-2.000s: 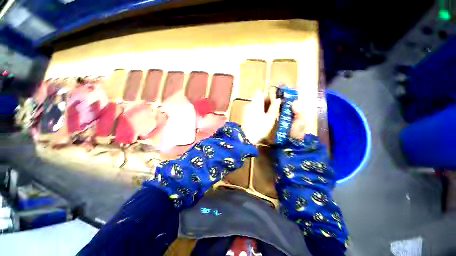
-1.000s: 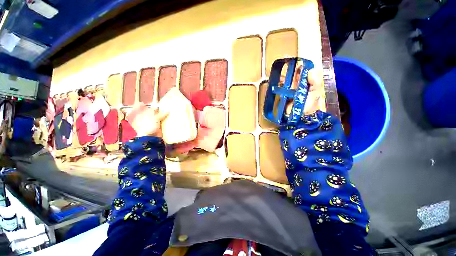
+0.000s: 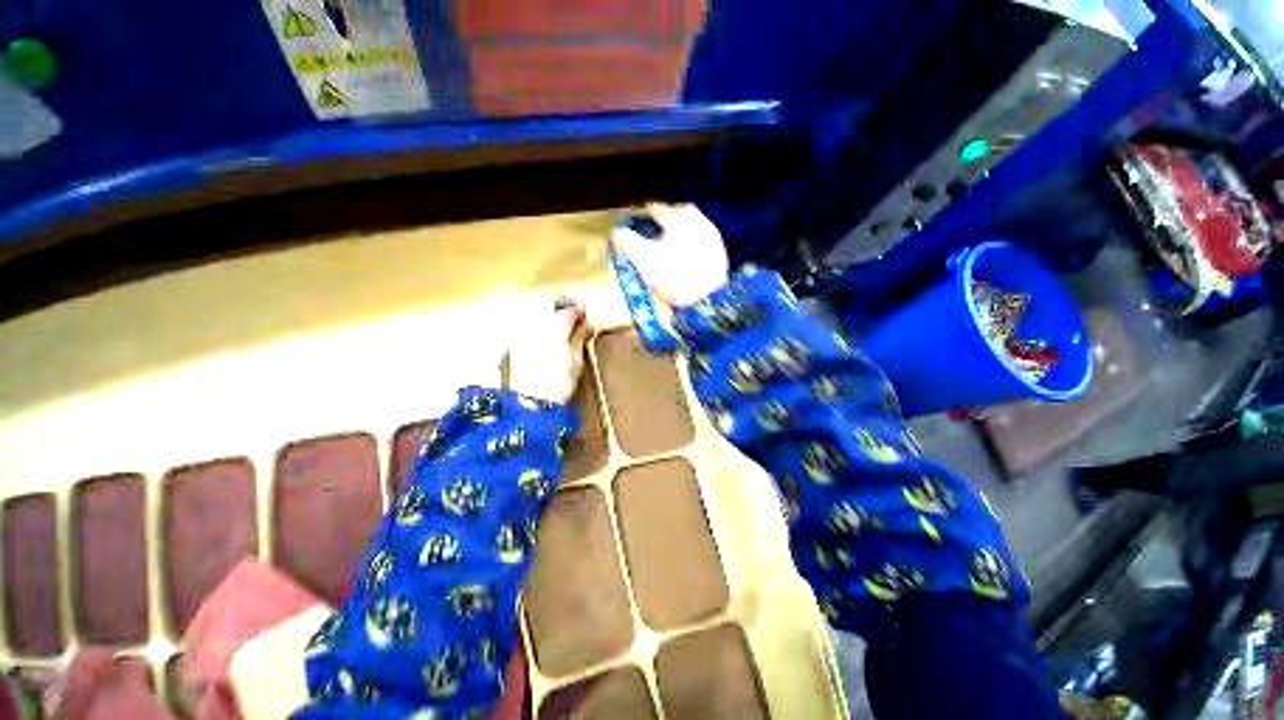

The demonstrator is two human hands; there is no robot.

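The cream-yellow sheet (image 3: 282, 345) lies across the bed with rows of rounded-rectangle openings, tan-brown (image 3: 669, 542) at the right and maroon (image 3: 327, 506) at the left. My right hand (image 3: 683, 256) grips the blue cutting die (image 3: 641, 303), seen edge-on and tilted, just beyond the far brown opening. My left hand (image 3: 542, 352) is over the sheet beside the top brown openings, fingers bent; whether it holds a piece cannot be told. Loose pink pieces (image 3: 254, 612) and a cream piece (image 3: 286, 658) lie near the left sleeve, partly hidden by it.
The blue press beam (image 3: 563, 134) with warning labels (image 3: 345, 56) runs behind the sheet. A blue bucket (image 3: 915, 345) with scraps inside stands on the floor at right. A grey panel with a green button (image 3: 974, 149) is at the back right. A red-and-white bag (image 3: 1197, 211) lies farther right.
The view has shifted towards the press beam. My left hand has left the loose pieces for the brown openings. My right hand has carried the die to the far side of the openings.
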